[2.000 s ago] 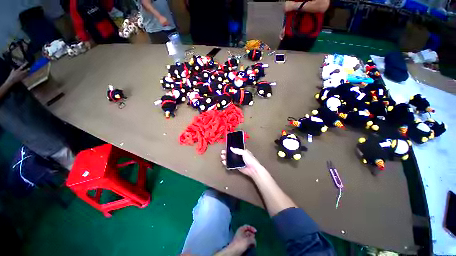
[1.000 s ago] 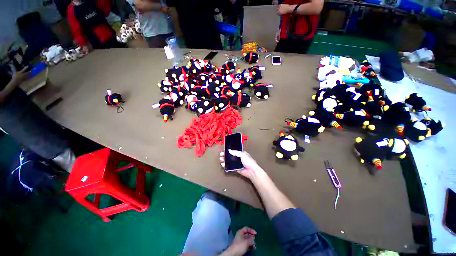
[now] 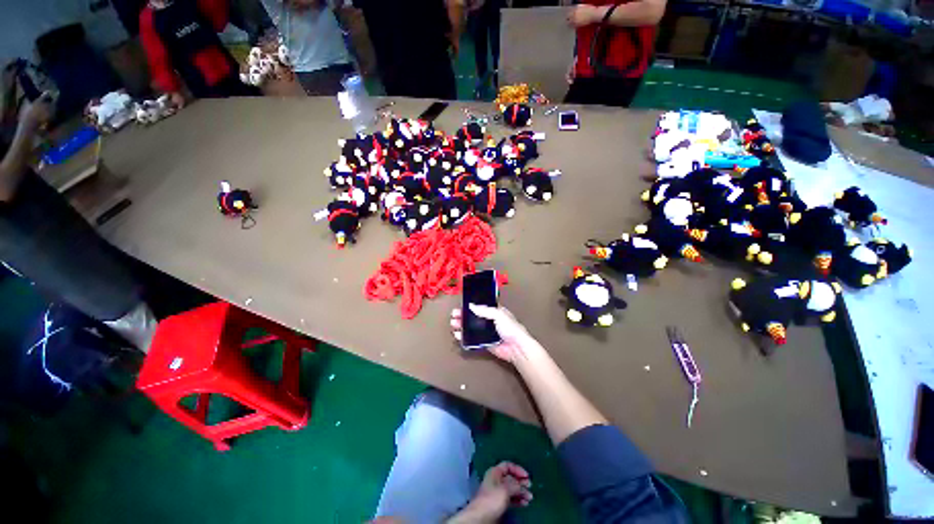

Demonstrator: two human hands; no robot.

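Observation:
My right hand [image 3: 504, 336] holds a black smartphone [image 3: 479, 307] with a pale edge, screen up, over the near table edge, the thumb on the screen. My left hand [image 3: 502, 485] rests low near my knee, partly cut off by the bottom edge, fingers loosely curled, nothing seen in it. A heap of red scarves [image 3: 435, 264] lies just beyond the phone. Behind it is a pile of plush penguins with scarves [image 3: 440, 174]. A penguin without a scarf [image 3: 591, 297] lies right of the phone, and pink-handled snips [image 3: 685, 360] lie further right.
More plush penguins without scarves [image 3: 717, 220] are piled at right beside a white and light-blue packet [image 3: 696, 138]. One scarfed penguin [image 3: 235, 200] lies alone at left. A red stool [image 3: 195, 353] stands at lower left. A clear bottle [image 3: 354, 100] and people stand beyond the far edge.
The phone and my hands hold nearly the same place. The view has shifted slightly. The person at left has raised a hand holding a dark object.

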